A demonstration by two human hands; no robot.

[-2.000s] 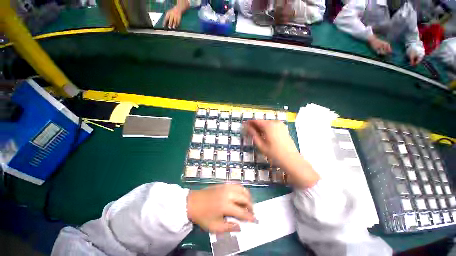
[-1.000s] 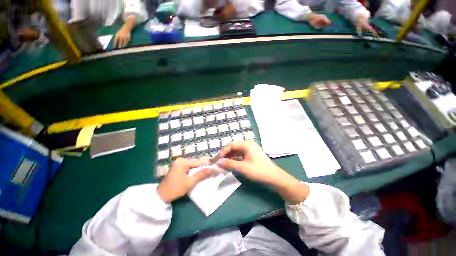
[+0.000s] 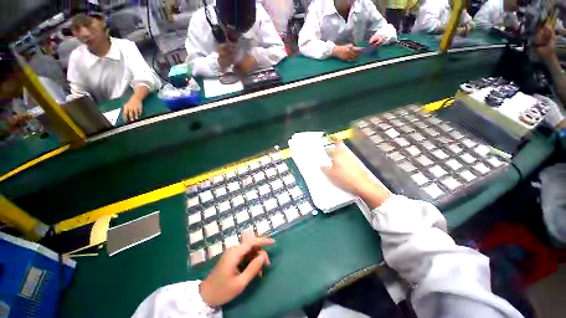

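Observation:
A clear tray [image 3: 239,202] with rows of silver-white battery cells lies in front of me. My left hand [image 3: 234,271] is over the green bench at the tray's near edge, palm down, fingers apart; nothing shows in it. My right hand [image 3: 347,171] reaches over the pile of white liner sheets [image 3: 315,177], right of the tray. Its fingertips are at the sheets' upper right part; whether they pinch a sheet is not clear.
A stack of filled trays [image 3: 428,152] stands at right, with a white box of dark parts [image 3: 506,102] beyond. A grey sheet [image 3: 133,233] and a blue box [image 3: 31,279] are at left. Yellow tape [image 3: 149,202] edges the bench. People in white smocks sit opposite.
The hands were together over a folded white sheet by the tray; now they are apart. The right hand has moved to the liner pile, and the folded sheet is gone from the left hand.

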